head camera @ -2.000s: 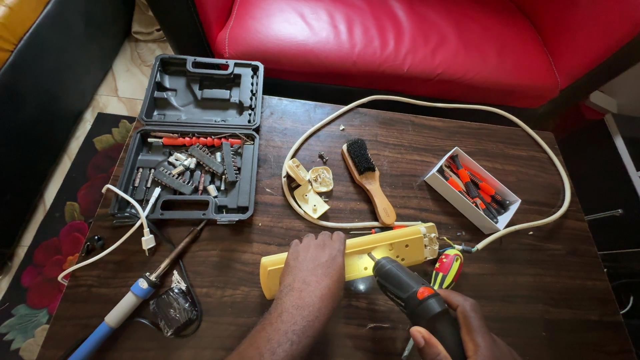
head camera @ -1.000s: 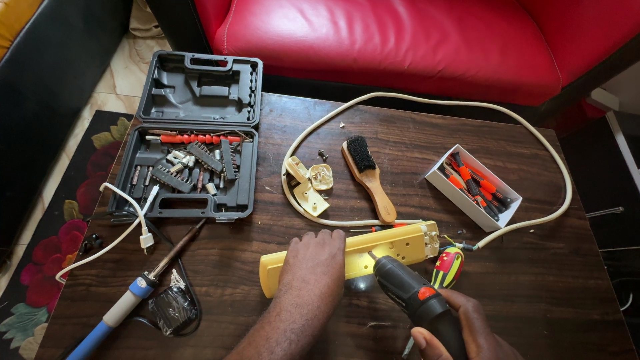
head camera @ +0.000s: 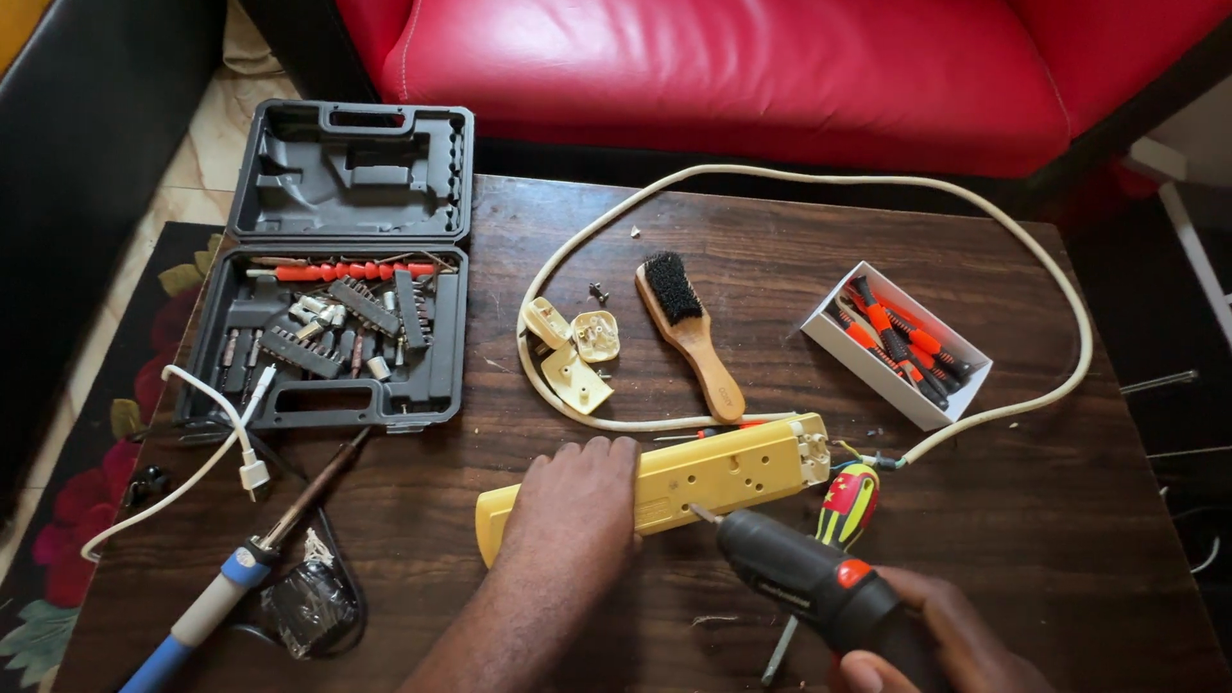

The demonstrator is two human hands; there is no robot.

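My left hand (head camera: 577,500) grips the left half of a yellow plastic power strip (head camera: 722,476), which lies tilted on the table with its screw holes upward. My right hand (head camera: 934,635) is wrapped around a black cordless screwdriver (head camera: 808,577). Its bit meets the strip at a hole near the lower edge, just right of my left hand. At the strip's right end, wires show beside a white cable (head camera: 1001,414). A red and yellow screwdriver handle (head camera: 849,502) lies below that end, its shaft passing under the cordless screwdriver.
An open black tool case (head camera: 351,404) with bits stands at the left, near a soldering iron (head camera: 217,597) and a white USB cable (head camera: 207,481). Beyond the strip are opened plug parts (head camera: 577,380), a wooden brush (head camera: 688,337) and a white box of screwdrivers (head camera: 871,375). A red sofa (head camera: 722,77) borders the table.
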